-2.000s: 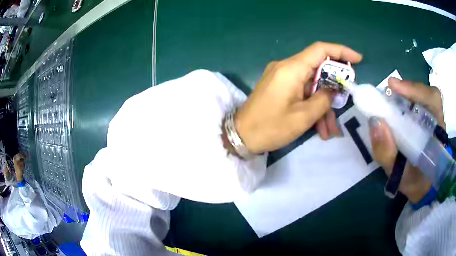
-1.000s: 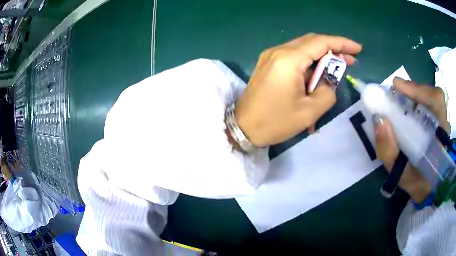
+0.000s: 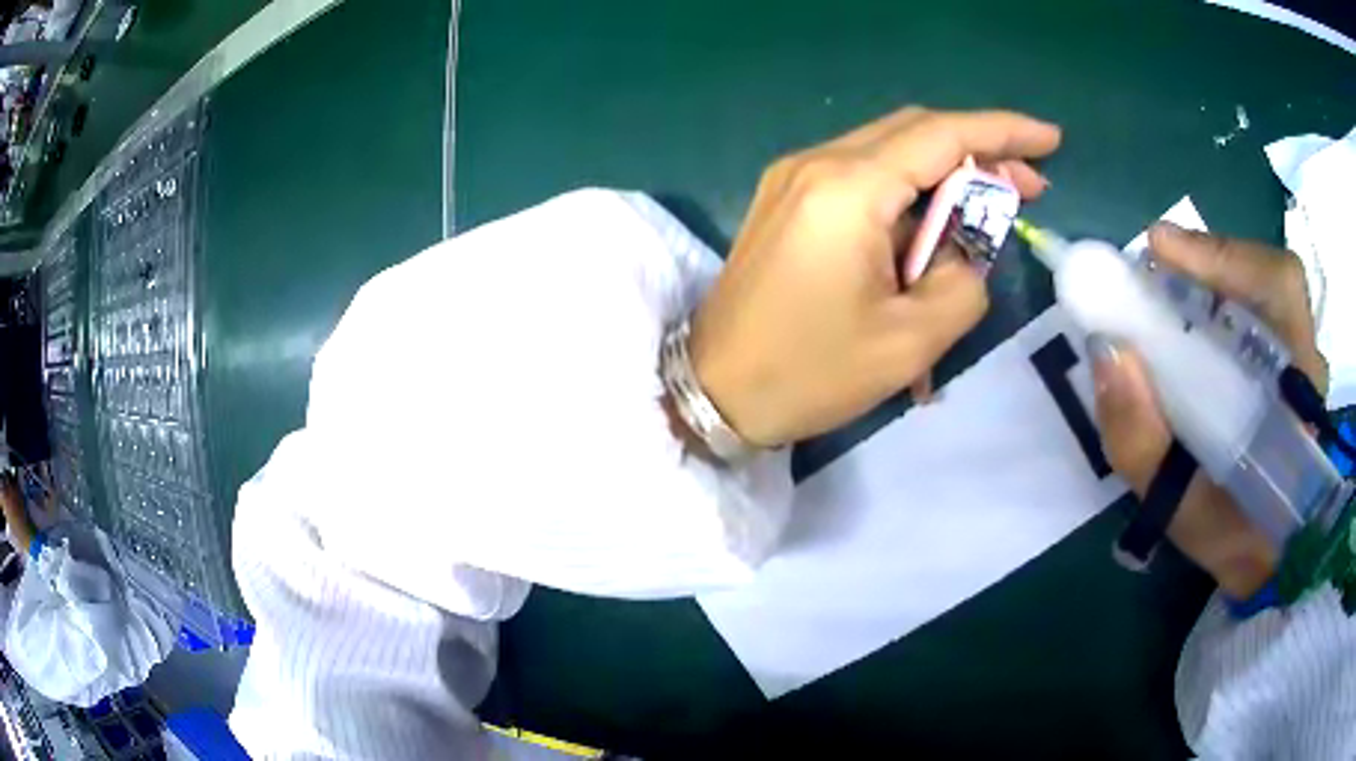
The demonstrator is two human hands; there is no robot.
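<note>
My left hand (image 3: pixel 833 283), bare, holds a small watch housing (image 3: pixel 982 211) with a pink rim between thumb and fingers, tilted so its silvery-dark insides face right. My right hand (image 3: pixel 1142 431) holds a glue syringe (image 3: pixel 1175 357) with milky white contents. Its yellow-green needle tip (image 3: pixel 1031 232) is at the housing's right edge; whether it touches I cannot tell. A slim dark tool (image 3: pixel 1157 510) is tucked beside the syringe in my right hand. A white backing strip (image 3: pixel 892 550) lies under my hands, with an L-shaped black piece (image 3: pixel 1074 405) on it.
Clear blister trays (image 3: pixel 149 298) stand at the left by the pale rail (image 3: pixel 223 67). Crumpled white paper (image 3: pixel 1324 208) lies at the far right. Another person in a white smock (image 3: pixel 82 617) is at the lower left. A yellow strip (image 3: pixel 543 739) shows at the bottom edge.
The housing has turned from facing up to a steep tilt. The needle tip drew out of its insides, then came back close to its edge.
</note>
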